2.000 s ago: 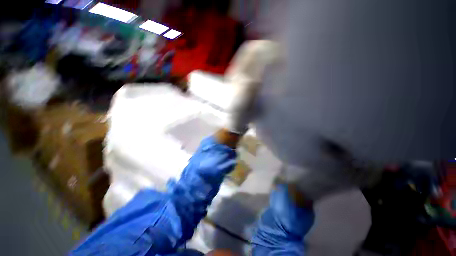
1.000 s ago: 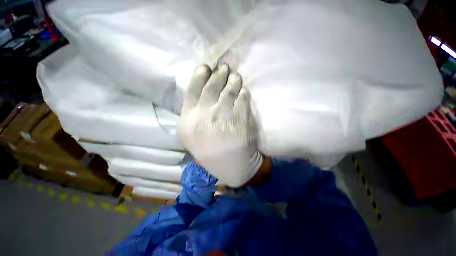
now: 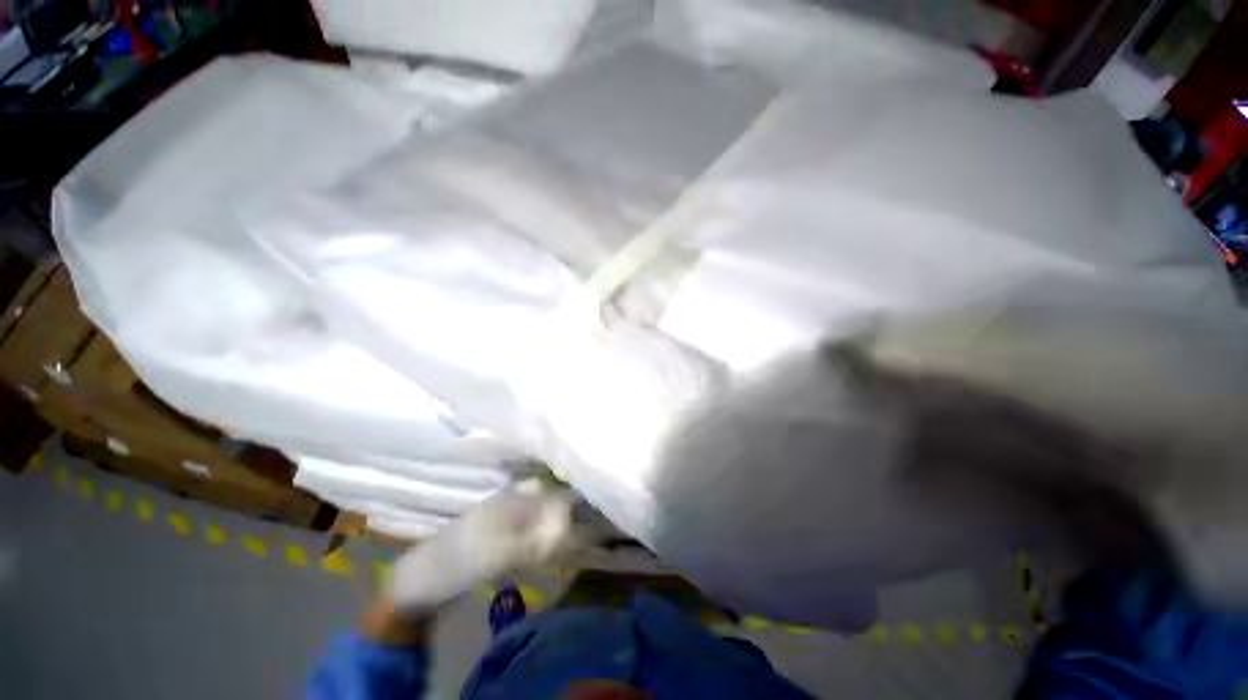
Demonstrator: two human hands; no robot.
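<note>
Large, soft white foam sheets [image 3: 411, 301] lie spread and crumpled over a stack, with a pale strip [image 3: 657, 246] across their middle. My left hand [image 3: 486, 544], in a white glove, is at the stack's near lower edge, below the loose sheet. It is blurred and its grip is unclear. My right hand [image 3: 1188, 506] is a pale blur near the right edge of the view, above its blue sleeve. Its fingers and any hold on the sheet cannot be made out. A blurred grey-white fold lies between the hands.
Brown cartons [image 3: 130, 397] stand on the floor at the left. Yellow marking tape [image 3: 219, 536] runs along the grey floor. A dark bench with items [image 3: 82, 75] is at the upper left. Red things [image 3: 1222, 144] show at the upper right.
My right hand has left the middle of the sheet and moved right. My left hand has come into view at lower left. The white sheets are spread wider.
</note>
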